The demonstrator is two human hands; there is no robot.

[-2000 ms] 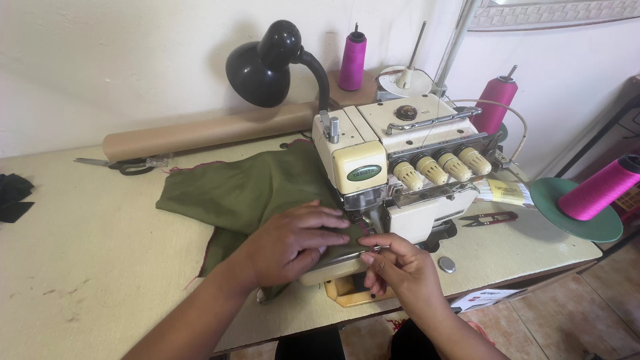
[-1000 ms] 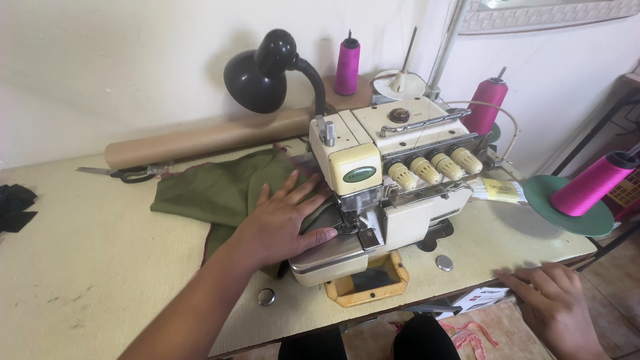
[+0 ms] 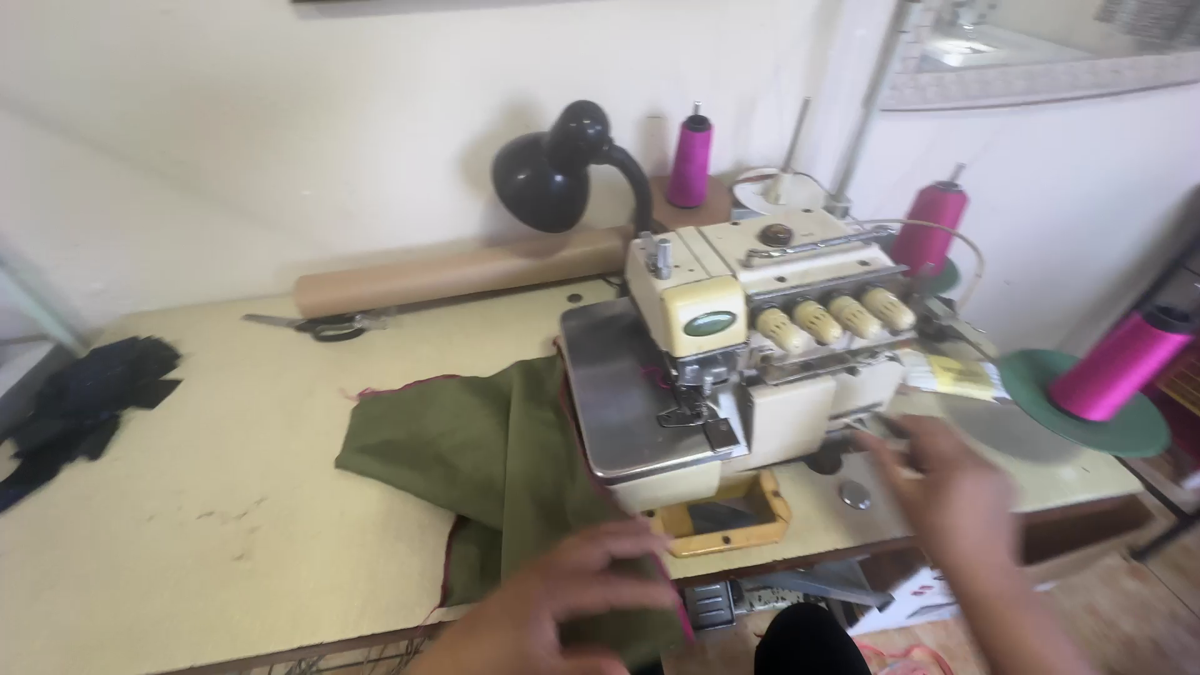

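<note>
An olive green cloth piece [image 3: 469, 422] with magenta edging stitches lies left of a cream overlock sewing machine [image 3: 792, 412] and hangs over the table's front edge. My left hand [image 3: 572, 600], fingers apart, is over the cloth's lower part at the front edge, blurred. The machine's metal cloth plate [image 3: 619, 394] is bare, with a bit of magenta thread by the presser foot [image 3: 689, 412]. My right hand [image 3: 956, 497] is at the machine's right front, its fingertips close to a dark, blurred thing; whether they grip it cannot be told.
A black lamp [image 3: 553, 173], a brown paper roll [image 3: 459, 272] and scissors [image 3: 328, 325] are at the back. Magenta thread cones [image 3: 1120, 366] stand around the machine. A small wooden tray [image 3: 727, 544] and a round metal disc [image 3: 854, 494] are in front; dark scraps [image 3: 94, 403] lie left.
My left hand has come off the cloth plate toward the table's front edge, and the cloth has slid off the plate. My right hand has moved from the front edge up to the machine's right side.
</note>
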